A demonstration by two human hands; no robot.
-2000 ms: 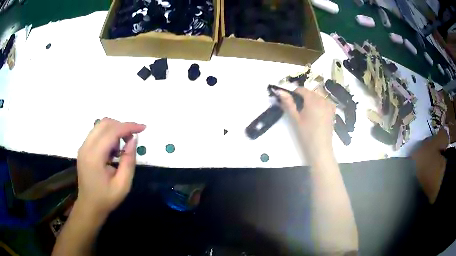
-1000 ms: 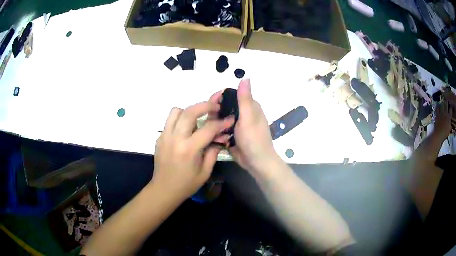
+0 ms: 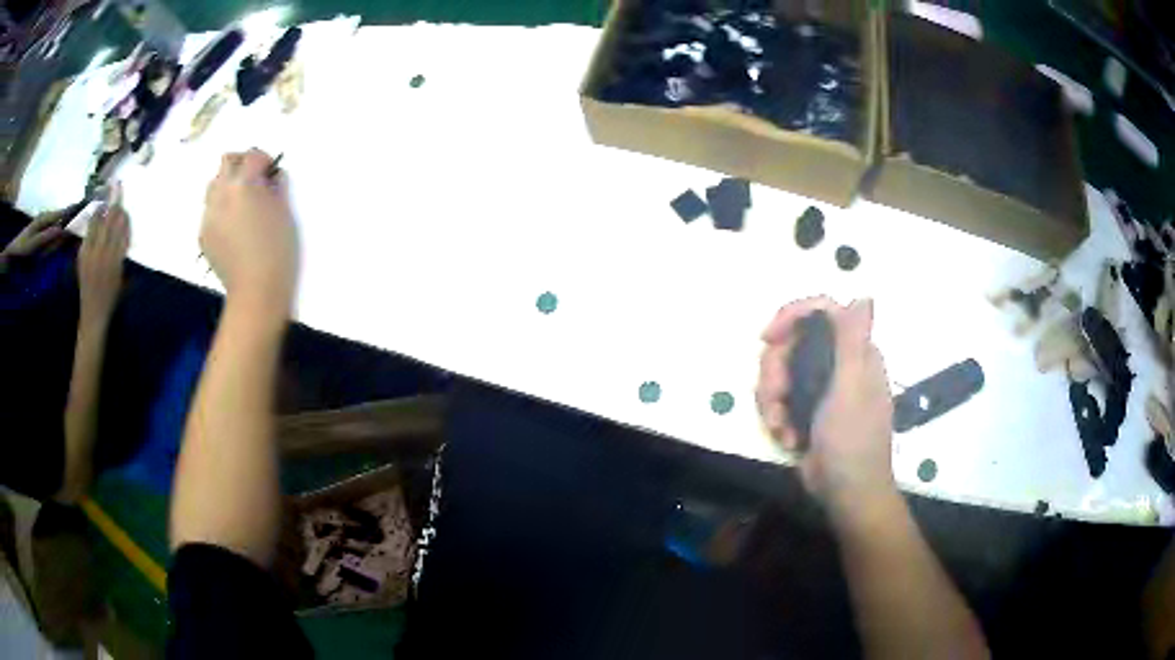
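My right hand (image 3: pixel 831 406) is closed around a black housing (image 3: pixel 811 368), held upright above the near edge of the white bench. My left hand (image 3: pixel 251 226) is far to the left over the bench, fingers bent together; a small dark tip shows at its fingertips, but I cannot tell what it is. Another black housing (image 3: pixel 941 395) lies just right of my right hand. Square black pads (image 3: pixel 728 204) and round black pads (image 3: pixel 809 228) lie below the boxes.
The left parts box (image 3: pixel 728 125) and right parts box (image 3: pixel 973 200) stand at the back. Mixed housings (image 3: pixel 1102 374) lie at right, more (image 3: pixel 148 97) at far left. Another person's hands (image 3: pixel 103 245) are at the left edge. A lower cardboard box (image 3: pixel 412 542) holds parts.
The view has swung left. My left hand has left the black housing and moved far left. My right hand still holds that housing, now alone.
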